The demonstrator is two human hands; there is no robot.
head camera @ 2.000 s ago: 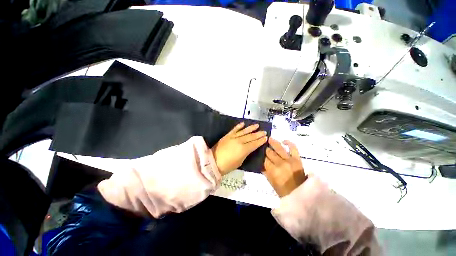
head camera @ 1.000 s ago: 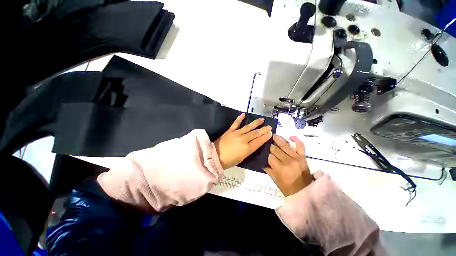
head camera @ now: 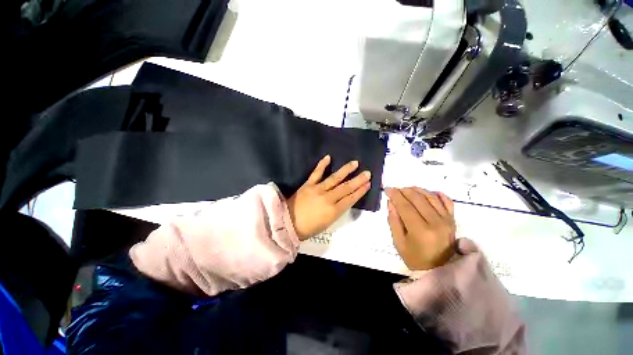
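A black cut panel [head camera: 208,163] lies flat on the white table, its short right end just left of the lit presser foot and needle [head camera: 414,142]. Another black panel [head camera: 180,90] shows behind it. My left hand [head camera: 325,201] lies flat on the panel near its right end, fingers spread, not gripping. My right hand [head camera: 422,225] rests on the table right of the panel end, fingers together and pointing up-left; whether its fingertips touch the panel edge I cannot tell.
The white sewing machine head [head camera: 409,55] stands at upper right, with a control panel [head camera: 583,152] beside it. Slim black snips [head camera: 538,197] lie right of the needle. Black panel stacks [head camera: 139,31] lie at upper left. Printed markings run along the table's front edge.
My right hand has moved right, away from the panel's end. My left hand has shifted slightly left with fingers more spread. The panel's short end is now more exposed. The camera view has shifted.
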